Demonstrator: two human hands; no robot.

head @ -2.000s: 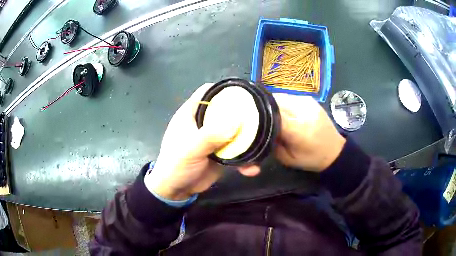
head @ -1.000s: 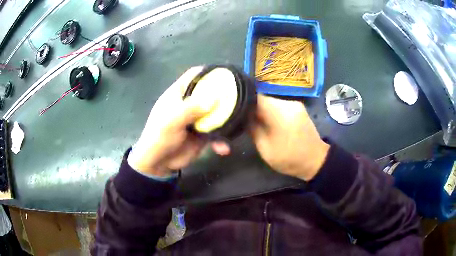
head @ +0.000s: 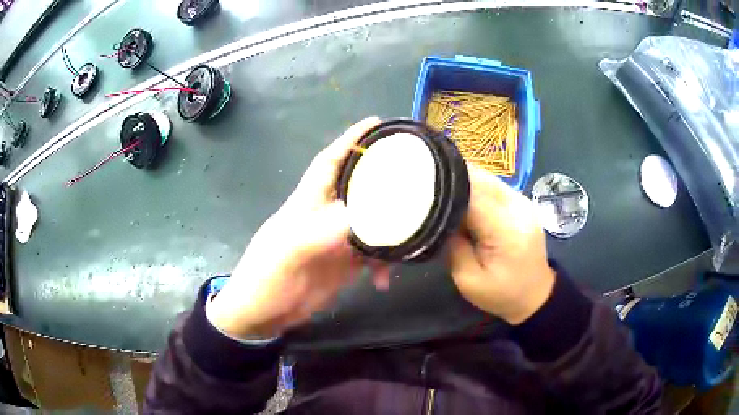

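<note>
A round black lamp housing (head: 455, 188) is held up in front of me, its open face towards the camera. A white disc (head: 391, 190) sits inside its rim. A short yellow stick (head: 359, 149) shows at the rim's upper left. My left hand (head: 304, 239) grips the housing's left side, with the thumb beside the disc's lower left. My right hand (head: 502, 243) is at the housing's right side, fingers partly hidden behind it. The blue parts bin (head: 532, 109) with many yellow sticks (head: 474, 126) stands just behind the right hand.
A silver disc (head: 560, 204), a loose white disc (head: 659, 181) and a clear plastic bag (head: 681, 105) lie at the right. Several black lamp units (head: 144, 141) with red wires are at the left, near a pale rail (head: 267, 44). A blue canister (head: 685, 332) is below the bench edge.
The housing has swung left and come back right with both hands. The left thumb has moved off the face of the white disc, which now shows more fully.
</note>
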